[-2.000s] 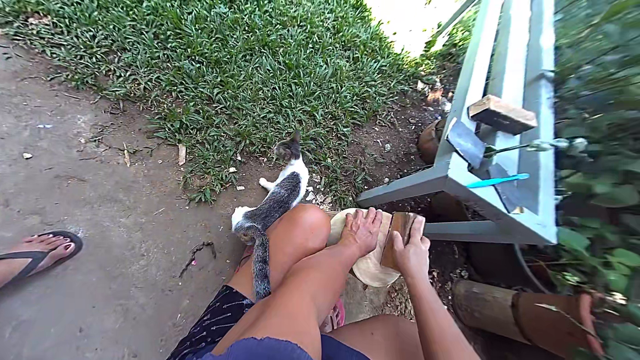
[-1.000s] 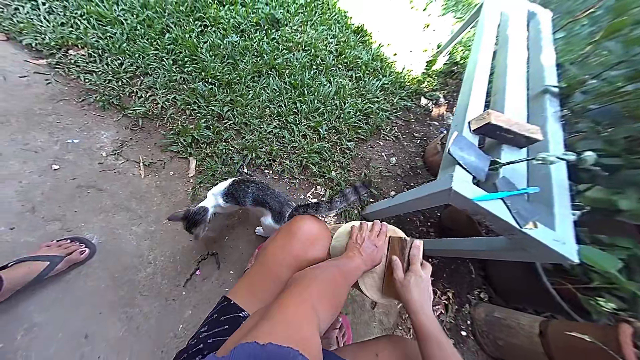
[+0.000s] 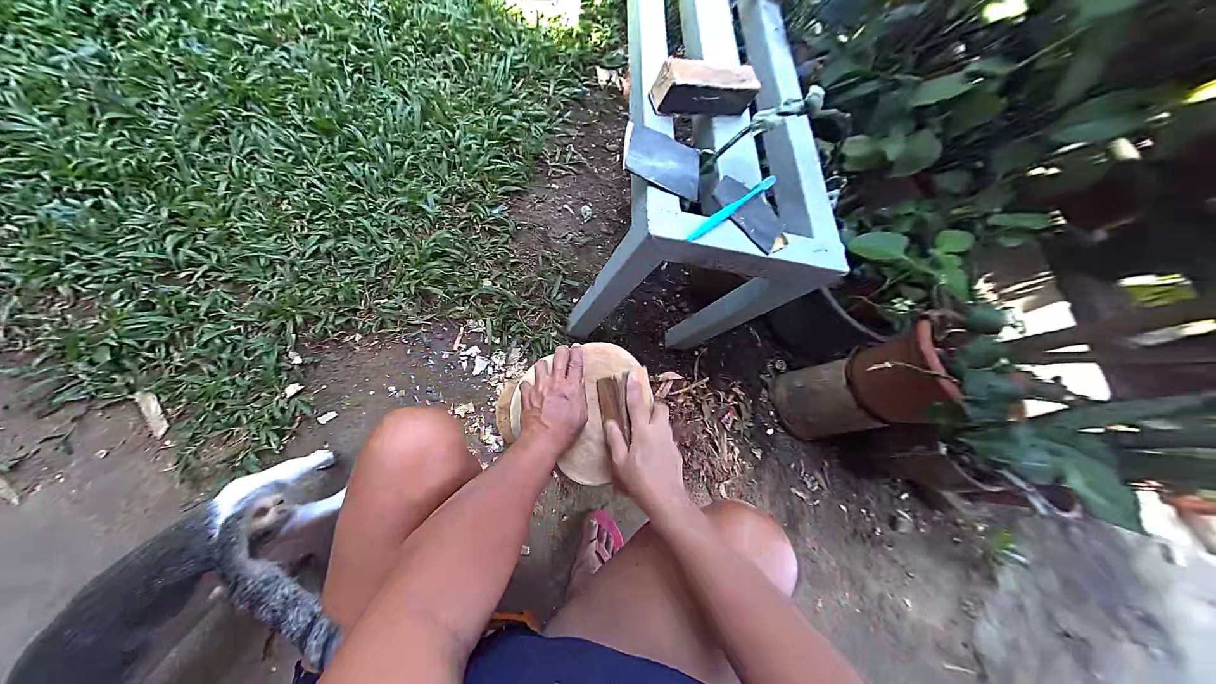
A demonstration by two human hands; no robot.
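Observation:
A round, pale wooden disc (image 3: 591, 458) lies between my knees, with another wooden piece (image 3: 504, 412) showing under its left edge. My left hand (image 3: 555, 399) is pressed flat on the disc's left part, fingers pointing away from me. Against the right part of the disc, my right hand (image 3: 648, 442) grips a small brown wooden block (image 3: 613, 404), thumb on its near side and fingers along its right. The block's underside is hidden.
A grey slatted bench (image 3: 741, 249) stands ahead, bearing a wood-and-black block (image 3: 705, 87), dark sheets (image 3: 663, 160) and a turquoise toothbrush-like stick (image 3: 731, 208). Terracotta pots (image 3: 898, 372) are at right. A grey-and-white cat (image 3: 204, 541) is beside my left knee. Grass (image 3: 266, 161) lies beyond.
The view has shifted. The cat, whose head pointed left a second ago, is now close at my left leg. Both hands remain on the disc, the right still on the block.

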